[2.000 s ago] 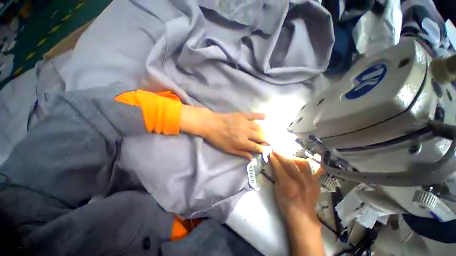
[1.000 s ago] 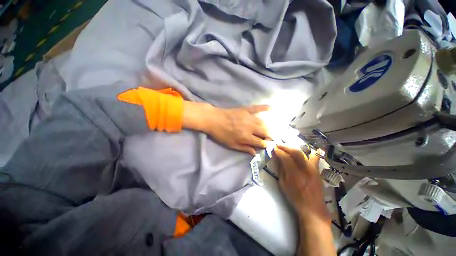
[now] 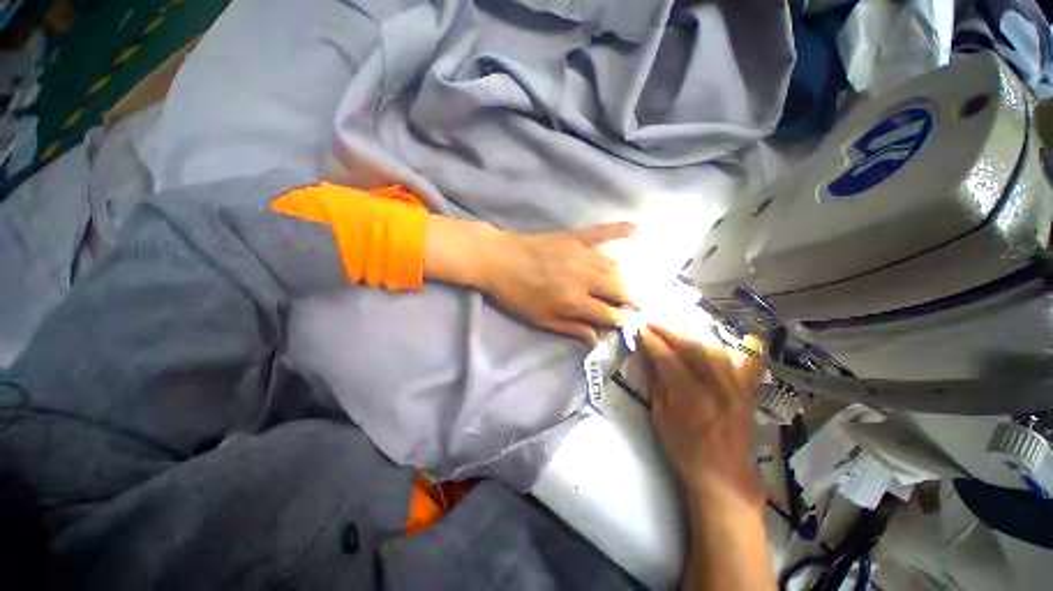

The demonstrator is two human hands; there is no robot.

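A large light grey garment [image 3: 381, 381] lies over the machine bed [image 3: 612, 496] and fills the left and middle of the view. My left hand [image 3: 549, 277] lies flat on the cloth with fingers spread, tips near the bright needle area. My right hand [image 3: 699, 393] is beside it at the seam edge, fingertips close to the left fingers; whether it pinches the cloth is hard to tell. A small white care label [image 3: 595, 375] with print hangs at the edge between the hands. The needle and presser foot are lost in glare.
The white sewing machine head [image 3: 889, 231] with a blue oval logo stands at the right. Scissors with black handles [image 3: 837, 566] and white paper slips [image 3: 860, 456] lie right of my right hand. Dark navy cloth [image 3: 814, 75] lies behind. Green floor with a yellow dashed line shows upper left.
Both hands remain close together at the seam. The machine head appears slightly higher and further right in the view. The label hangs a little straighter.
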